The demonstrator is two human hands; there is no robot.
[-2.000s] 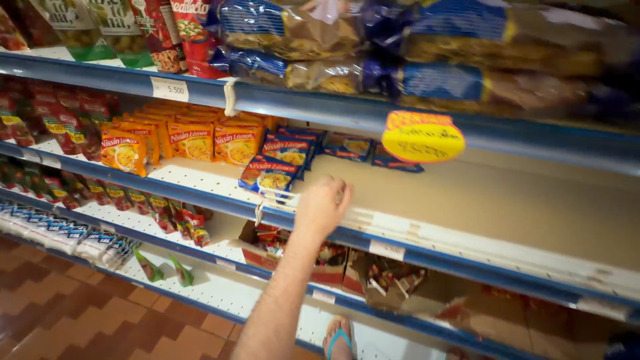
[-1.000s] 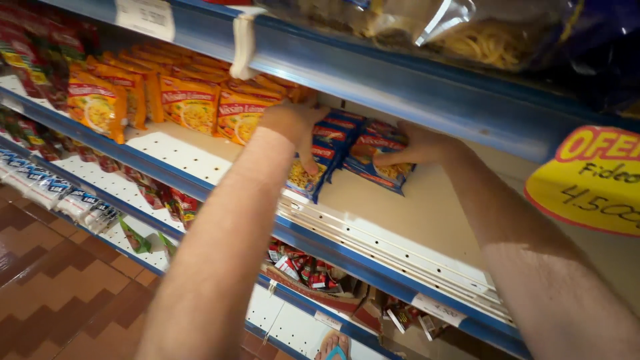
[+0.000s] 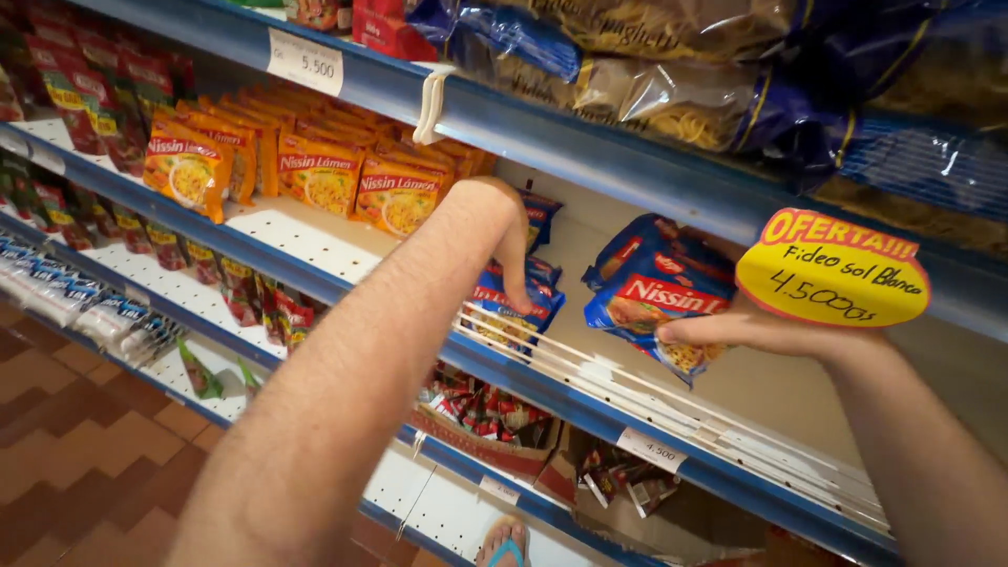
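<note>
Blue packets of Nissin instant noodles (image 3: 646,291), at least two stacked together, are gripped in my right hand (image 3: 740,327), its thumb across the front one; its other fingers are hidden behind them. My left hand (image 3: 504,228) reaches down over other blue noodle packets (image 3: 516,303) on the middle shelf, fingers bent, one fingertip against them; whether it grips any, I cannot tell. Orange noodle packets (image 3: 319,173) stand in rows left of my left hand. A gap of shelf lies between the two blue groups.
Bagged spaghetti (image 3: 669,94) lies on the shelf above. A yellow offer sign (image 3: 835,268) hangs over my right wrist. White wire rails (image 3: 630,378) run along the middle shelf's front. Lower down are a cardboard box of small packets (image 3: 480,445), red pouches (image 3: 157,244) and a sandalled foot (image 3: 504,543).
My right hand has moved right, away from my left hand, with blue packets in it. Two seconds ago only one hand was in view, near the shelf edge.
</note>
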